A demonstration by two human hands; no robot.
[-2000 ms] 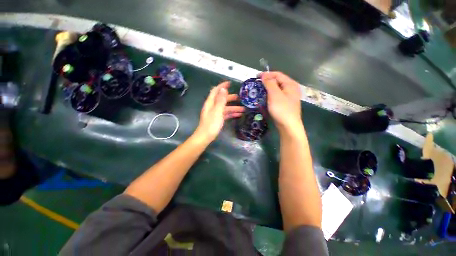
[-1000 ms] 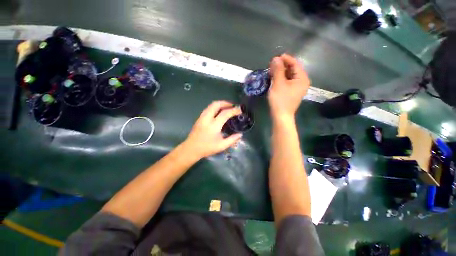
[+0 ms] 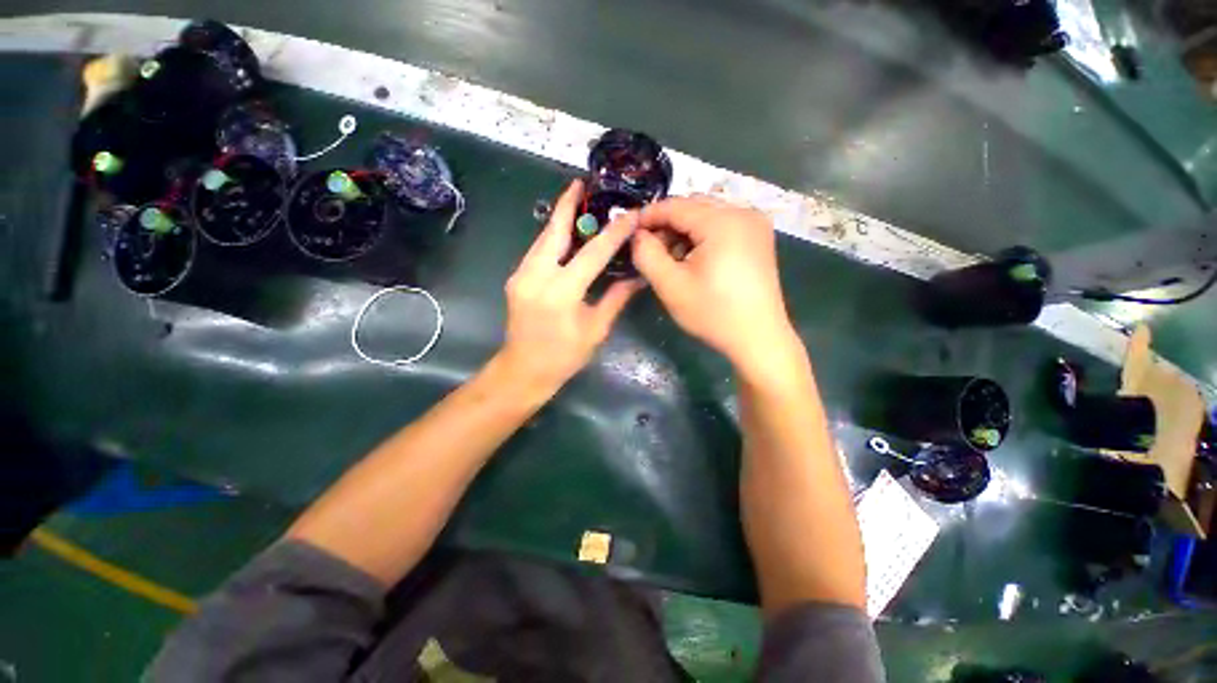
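A black cylindrical housing (image 3: 605, 248) with a green connector stands between my hands, open end up and partly covered by my fingers. My left hand (image 3: 558, 300) holds it with the fingers around its left side. My right hand (image 3: 718, 267) has its thumb and fingertips pinched together over the opening; a small pale piece shows near them, too small to name. The wired round insert (image 3: 629, 163) lies just beyond the housing, against the white rail.
Part-built units (image 3: 240, 200) cluster at the left, with another insert (image 3: 415, 171) beside them. A white ring (image 3: 398, 326) lies flat. At the right are black cylinders (image 3: 985, 411), a printed sheet (image 3: 900, 536) and a cardboard box (image 3: 1169, 427). The white rail (image 3: 854, 236) runs behind.
The insert has left my right hand and lies by the rail. My left hand has taken hold of the housing, and my right hand has come in over its opening.
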